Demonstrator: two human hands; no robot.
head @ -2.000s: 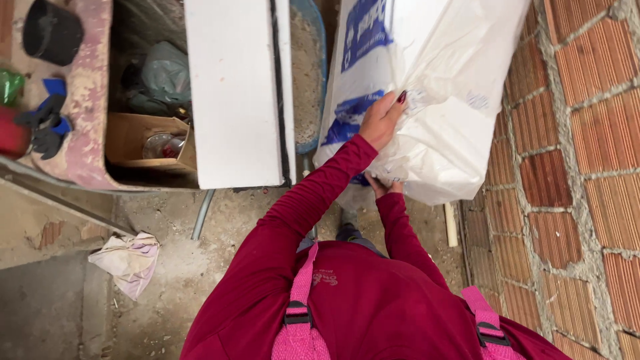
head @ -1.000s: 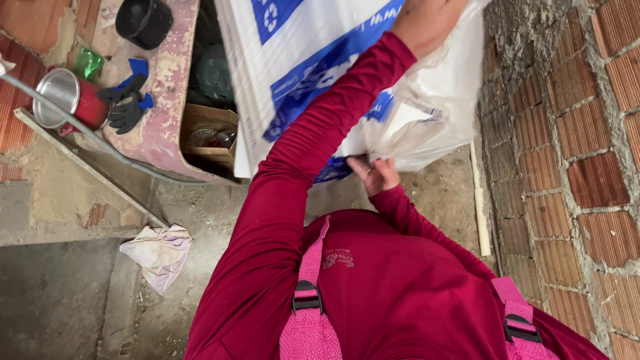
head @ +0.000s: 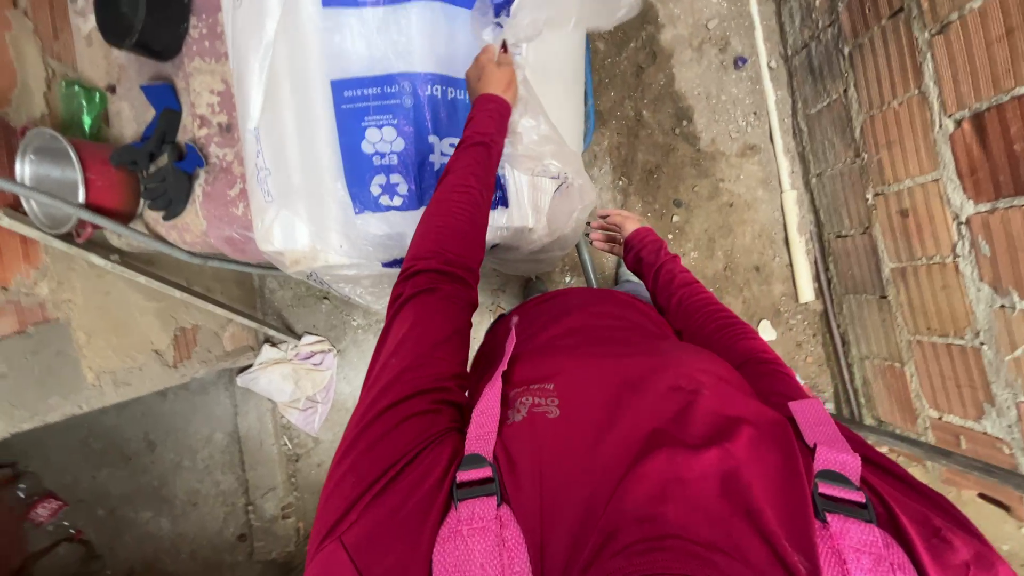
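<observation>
A large white block, likely expanded polystyrene, is wrapped in a clear plastic bag with blue print (head: 304,144). It lies across the worn pink-and-cream surface at the upper left. My left hand (head: 492,74) grips the gathered plastic near the bag's right part, its fingers closed. Beside the bag's lower right corner is my right hand (head: 614,230), fingers apart and holding nothing. A blue rim (head: 590,96) shows along the right side of the white load; what lies beneath the bag is hidden.
A black container (head: 144,28), a green plastic bottle piece (head: 83,110), a red pot (head: 108,180) and black-and-blue gloves (head: 166,160) stand at left. A cloth (head: 296,380) hangs near a bar's end. A white pipe (head: 788,200) runs beside the brick wall (head: 920,216) at right.
The bagged block has moved left from beside the wall, now covering the open compartment that showed earlier. My right hand, at the bag before, is now off it. The view has shifted.
</observation>
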